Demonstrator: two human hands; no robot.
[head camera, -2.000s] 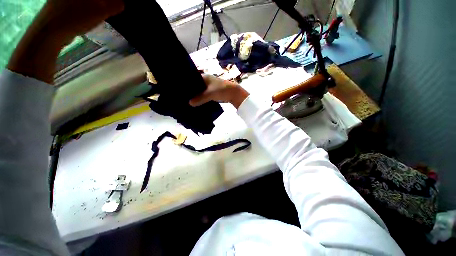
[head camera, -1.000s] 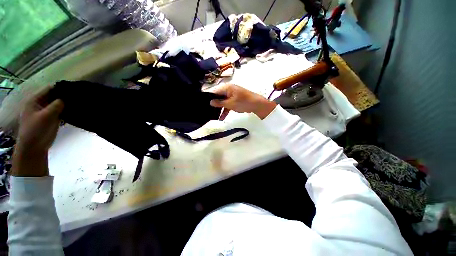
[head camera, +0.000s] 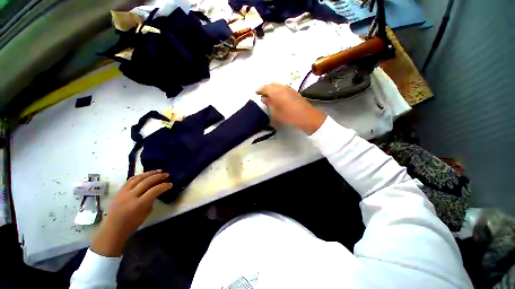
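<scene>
Dark navy fabric strips (head camera: 195, 144) lie folded on the white ironing table (head camera: 51, 147), one end pointing right. My left hand (head camera: 135, 197) rests with its fingers on the lower left edge of the fabric; I cannot tell if it grips it. My right hand (head camera: 291, 107) is just beyond the right end of the fabric, fingers apart and slightly blurred, with nothing seen in it. A thin dark tie (head camera: 134, 148) with a small yellow tag (head camera: 173, 117) loops out at the left and back, partly hidden under the fabric.
A metal folder (head camera: 90, 197) lies at the left. The iron (head camera: 339, 82) with its wooden handle stands at the right. A crumpled navy heap (head camera: 169, 48) lies at the back, with a yellow strip (head camera: 68, 93) and small black patch (head camera: 83, 101) left of it.
The navy fabric was held up between both hands and now lies on the table. My left hand has moved right and down to its edge. The view has tilted down.
</scene>
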